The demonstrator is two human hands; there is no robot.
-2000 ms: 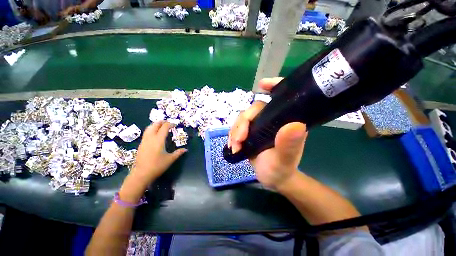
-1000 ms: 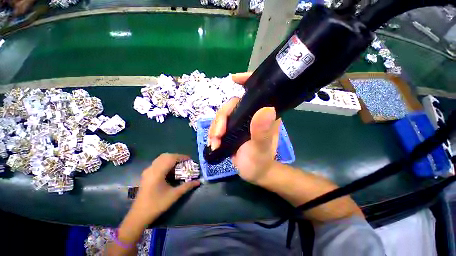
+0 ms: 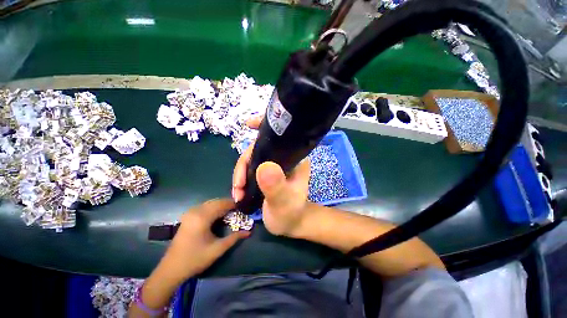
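Note:
My right hand is wrapped around the black electric screwdriver, which points down with its tip end at a small white module. The driver's bit itself is hidden. My left hand holds that module between thumb and fingers on the dark green bench. The blue screw tray lies just right of the driver, partly covered by my right hand. A pile of modules lies behind my hands, and a larger pile lies at the left.
A black cord loops from the tool across the right side. A white power strip, a cardboard screw box and a second blue tray are at the right. A dark block lies left of my left hand. The green conveyor belt runs behind.
The screwdriver has moved from over the blue screw tray left onto the module and stands more upright. My left hand, which was open beside a module, took hold of it and brought it nearer me.

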